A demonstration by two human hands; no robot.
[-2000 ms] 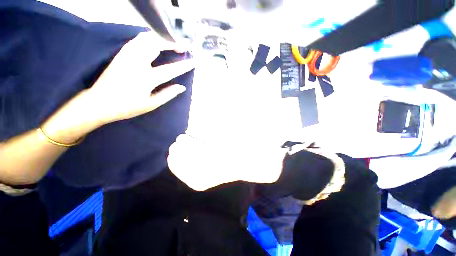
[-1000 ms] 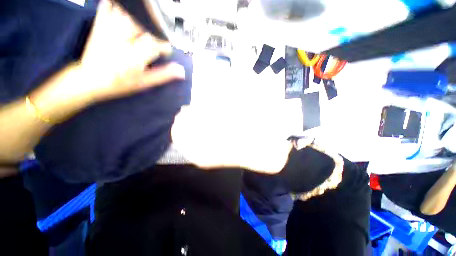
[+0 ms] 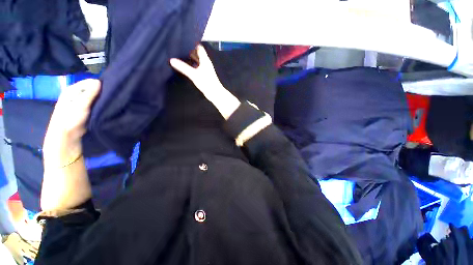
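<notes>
A navy garment piece [image 3: 142, 67] hangs in long folds in front of me, from the top edge down towards my lap. My left hand [image 3: 72, 106] is at its left edge with the fingers curled against the cloth; some fingertips are hidden. My right hand [image 3: 202, 77] is at its right side, below the table edge, with thumb and fingers spread. The thumb tip is close to the cloth, and I see nothing gripped in that hand.
The white table [image 3: 311, 23] crosses the top right. A large pile of navy cloth [image 3: 347, 114] lies right of my sleeve. More dark cloth [image 3: 39, 36] is at upper left. Blue crates [image 3: 337, 194] show below the cloth. A red object [image 3: 418, 119] stands at right.
The view has swung down and away from the needle area. The garment is now lifted and hanging. My left hand is lower at its edge; my right hand has left the tabletop.
</notes>
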